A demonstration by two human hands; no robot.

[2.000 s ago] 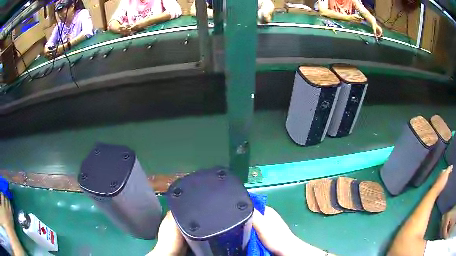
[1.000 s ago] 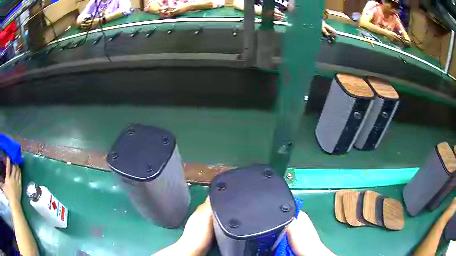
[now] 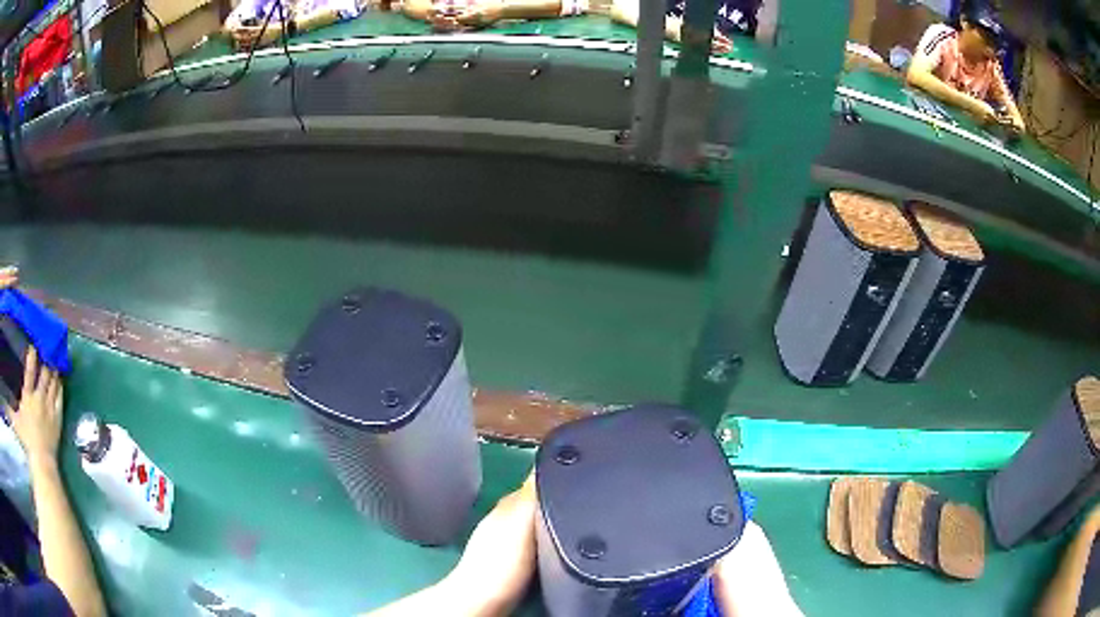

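Observation:
A grey speaker (image 3: pixel 639 494) stands upside down at the lower centre, its smooth black base with four round spots facing up. My left hand (image 3: pixel 501 548) is against its left side, fingers partly hidden. My right hand (image 3: pixel 758 576) is at its right side, with a blue cloth (image 3: pixel 709 593) bunched between hand and speaker; most of the cloth is hidden behind the body. A second upside-down speaker (image 3: pixel 392 422) stands on the green bench to the left, touched by neither hand.
A white bottle (image 3: pixel 126 472) stands at left beside a neighbour's hands and blue cloth. Wood-grain panels (image 3: pixel 907 526) lie fanned at right. Two upright speakers (image 3: pixel 849 289) stand on the belt behind a green post (image 3: pixel 772 229). Another speaker (image 3: pixel 1047 464) and an arm are at far right.
The view has turned left, so the scene shifts right in the picture. My hands stay on the same speaker. The neighbour's blue cloth at far left shows more.

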